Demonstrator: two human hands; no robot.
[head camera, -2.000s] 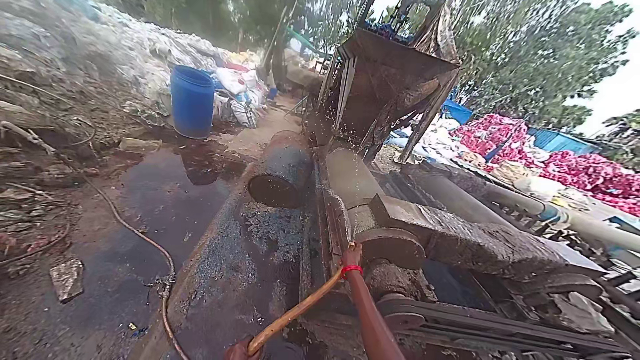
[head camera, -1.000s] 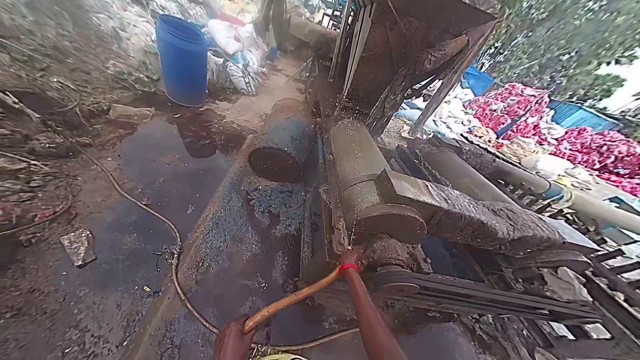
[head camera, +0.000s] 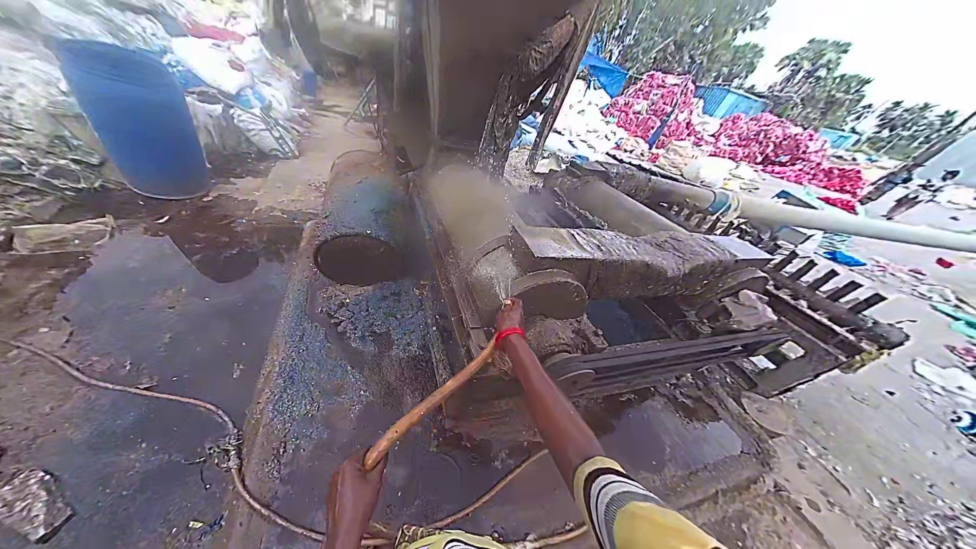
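My right hand (head camera: 509, 316), with a red band at the wrist, grips the end of an orange-brown hose (head camera: 427, 404), and water sprays from it. The spray lands on a large metal cylinder (head camera: 480, 221) of a muddy machine, beside a round end cover (head camera: 550, 293). Lower down, my left hand (head camera: 357, 488) is closed around the same hose. A drive belt (head camera: 679, 354) runs along the machine just right of my right forearm.
A blue plastic drum (head camera: 133, 118) stands at the upper left, near piled sacks. An open-ended metal barrel (head camera: 358, 221) lies left of the machine. Thin hose (head camera: 183, 398) crosses wet ground with a stone (head camera: 32, 503). A long pipe (head camera: 854, 223) extends right, before pink bundles (head camera: 762, 145).
The view has tilted and come nearer to the machine. My left hand has come further into view, still on the hose. The spray, which rose high two seconds ago, now strikes the cylinder close by.
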